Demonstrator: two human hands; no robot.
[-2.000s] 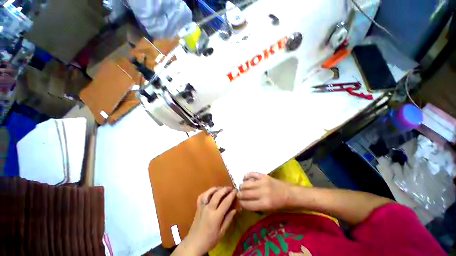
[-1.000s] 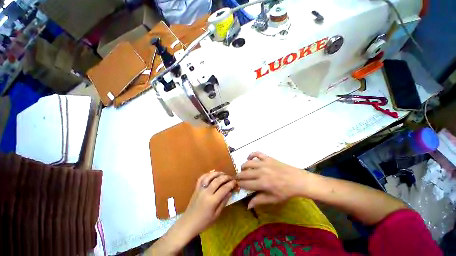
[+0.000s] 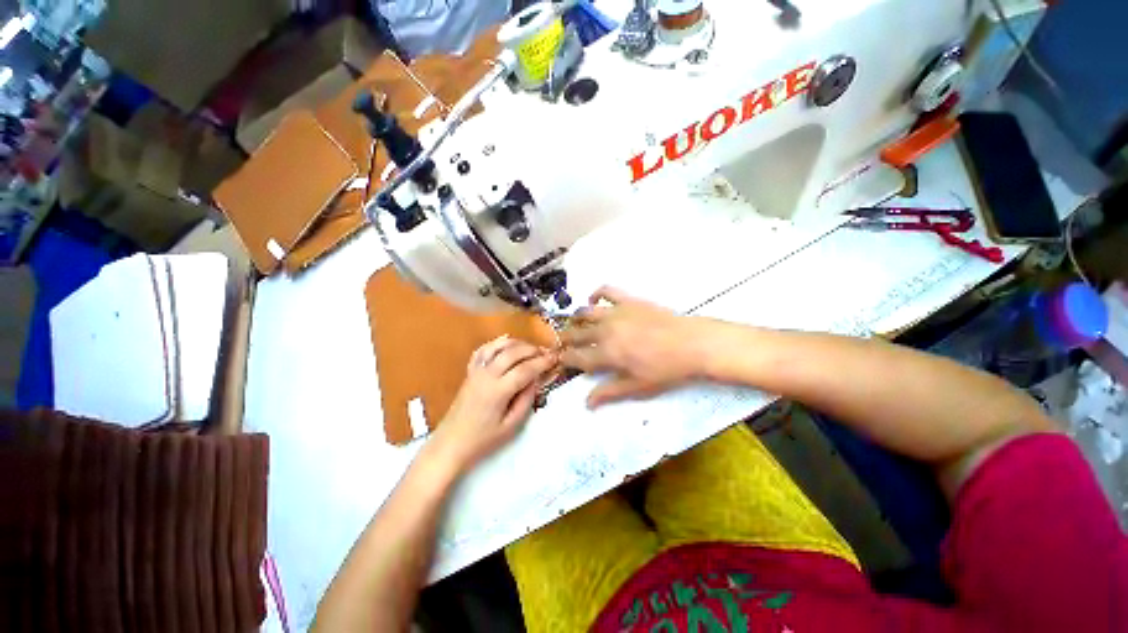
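Observation:
The tan-orange leather panel (image 3: 427,340) lies flat on the white table, its right edge at the needle area, partly under the machine head. A small white tab (image 3: 417,416) shows near its lower left corner. My left hand (image 3: 501,383) rests on the panel's lower right part, fingers bent at the edge. My right hand (image 3: 625,346) holds the same edge from the right, close to the presser foot (image 3: 557,301). The fingertips of both hands meet there and hide the panel's corner. The needle tip cannot be made out.
The white sewing machine (image 3: 668,161) spans the top. Red-handled snips (image 3: 928,220), an orange-handled tool (image 3: 922,141) and a black phone (image 3: 1008,176) lie right. A brown panel stack (image 3: 136,526) and pale lining pieces (image 3: 136,334) are left. More tan-orange panels (image 3: 287,186) lie behind.
The panel has moved up and further under the machine head. Both hands have moved up with it, towards the presser foot, still at its right edge. The view has also shifted.

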